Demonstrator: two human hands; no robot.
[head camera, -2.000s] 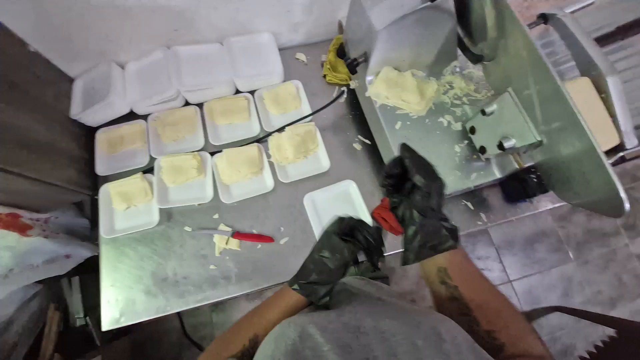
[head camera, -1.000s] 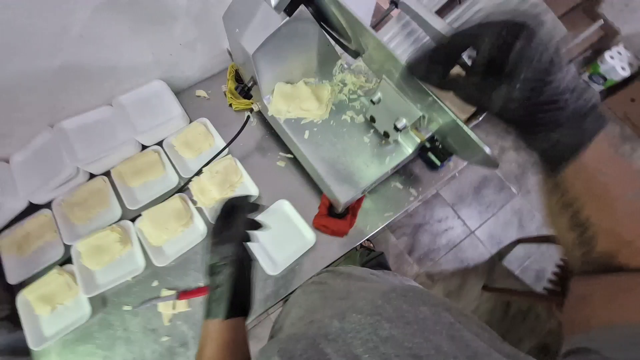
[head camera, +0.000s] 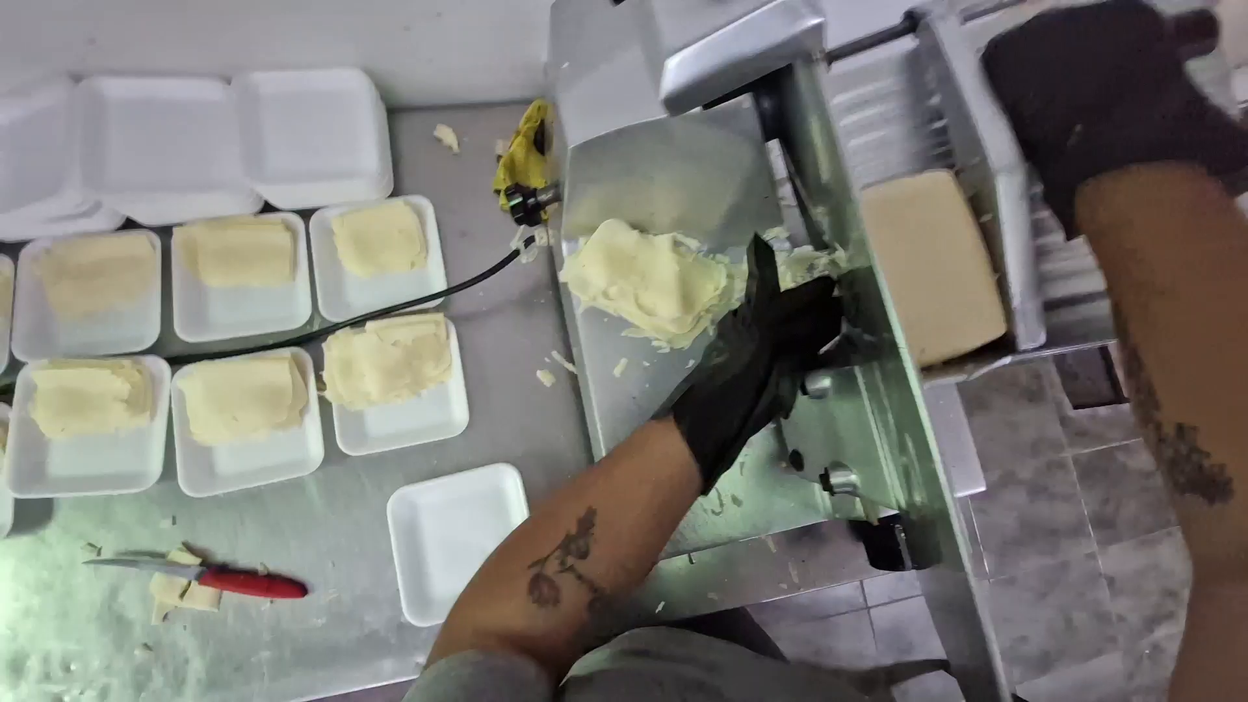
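Note:
My left hand (head camera: 756, 366), in a black glove, reaches over the metal bed of a slicer (head camera: 682, 156), its fingers spread beside the blade and just right of a pile of sliced cheese (head camera: 648, 283). Nothing shows in its grip. My right hand (head camera: 1111, 93), also black-gloved, is at the upper right by the handle of the slicer's carriage (head camera: 994, 175); its fingers are partly hidden and blurred. A block of cheese (head camera: 931, 268) lies on the carriage against the far side of the blade plate. An unfilled white foam tray (head camera: 453, 536) lies near my left forearm.
Several foam trays with sliced cheese (head camera: 244, 400) stand in rows at left, a black cable (head camera: 390, 307) running between them. Stacked foam trays (head camera: 312, 132) are behind. A red-handled knife (head camera: 253, 583) rests on cheese scraps. A yellow cloth (head camera: 524, 156) is beside the slicer.
My left hand has moved from beside the unfilled tray onto the slicer bed. My right hand, near the red cloth two seconds ago, is now by the carriage. The view has shifted.

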